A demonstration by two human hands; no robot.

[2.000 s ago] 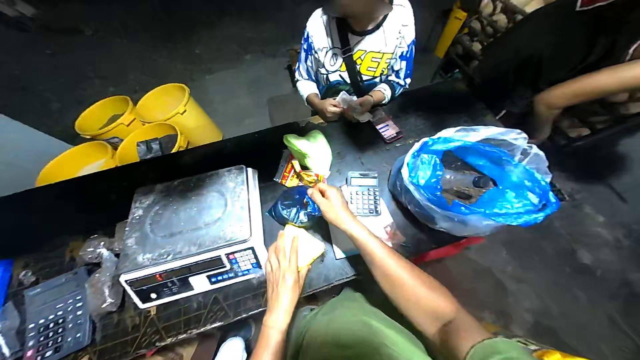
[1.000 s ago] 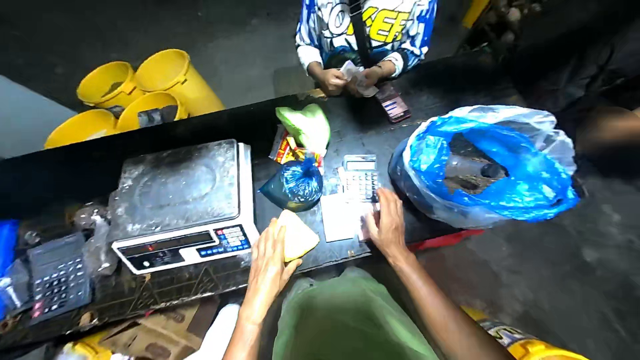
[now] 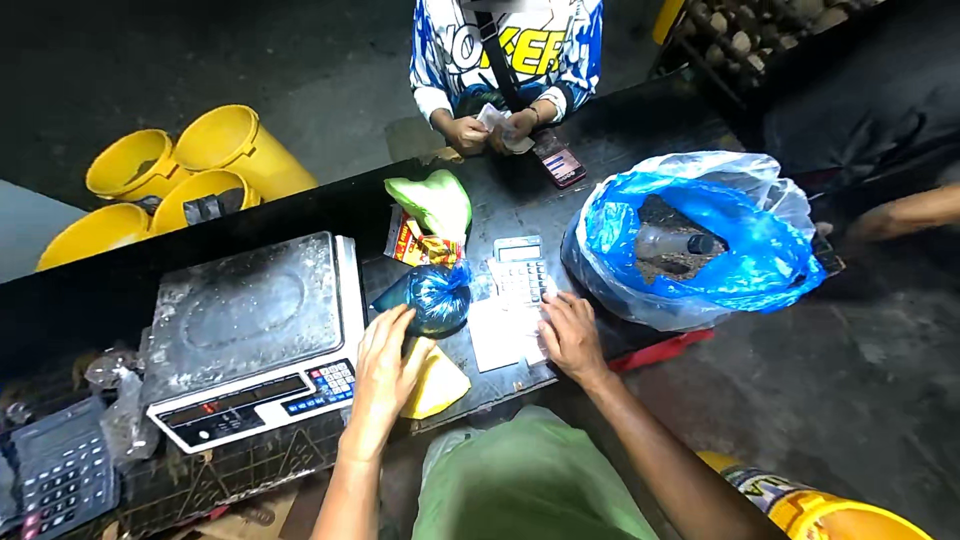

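Note:
My left hand (image 3: 386,364) rests with spread fingers at a tied dark blue plastic bag (image 3: 435,298) and beside a yellow packet (image 3: 436,384). At the lower keys of a small white calculator (image 3: 519,274) is my right hand (image 3: 574,334), fingers apart, over the edge of white paper (image 3: 496,337). Behind the blue bag lie a light green plastic bag (image 3: 442,202) and a red and yellow packet (image 3: 420,244). A flat weighing scale (image 3: 247,307) stands left of my left hand.
Across the counter, a person's hands (image 3: 491,131) hold folded papers near a phone (image 3: 560,163). A large blue-lined bag (image 3: 757,247) holding a bottle stands right. Yellow bins (image 3: 217,142), a grey calculator (image 3: 67,469) and another person's arm (image 3: 911,214) are at the sides.
My right hand has left the dark blue bag and come to the small calculator. My left hand has shifted from the yellow packet toward the blue bag.

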